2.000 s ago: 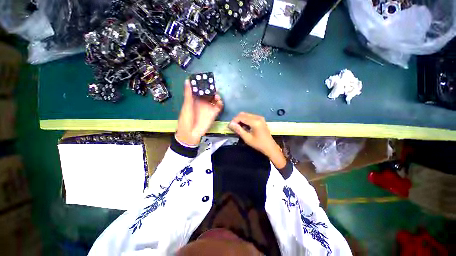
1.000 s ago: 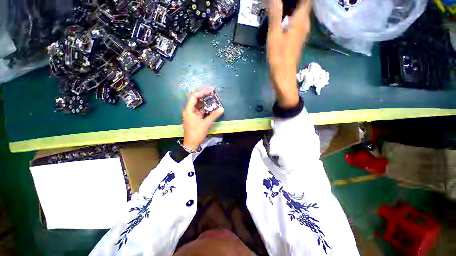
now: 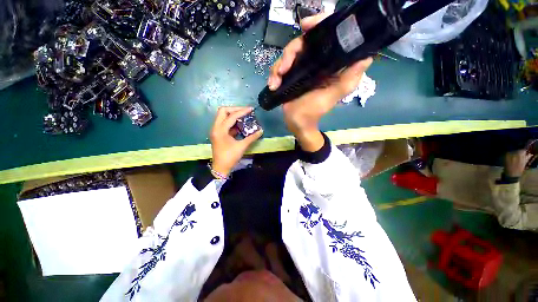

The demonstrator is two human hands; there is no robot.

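Observation:
My left hand [image 3: 229, 141] holds a small dark electronic unit [image 3: 248, 125] between thumb and fingers, just above the bench's front edge, its silver side facing up. My right hand [image 3: 321, 97] is closed around a long black electric screwdriver [image 3: 324, 50] with a pale label. Its tip points down and left at the top of the unit. Whether the tip touches the unit is too small to tell. Small silver screws [image 3: 259, 58] lie scattered on the green bench behind the unit.
Many similar units [image 3: 127, 65] are heaped at the left. A pale-topped box [image 3: 280, 26] stands behind the screws. A white crumpled tissue [image 3: 361, 91], a clear bag [image 3: 416, 44] and a black ribbed tray [image 3: 475, 71] lie at right. A carton with a white sheet [image 3: 79, 230] is below. Another person's hand [image 3: 518, 160] shows at far right.
My right hand has gone from the bench edge to the back and returned gripping the screwdriver. The unit in my left hand has turned from its white-dotted face to its silver side. The view has shifted right.

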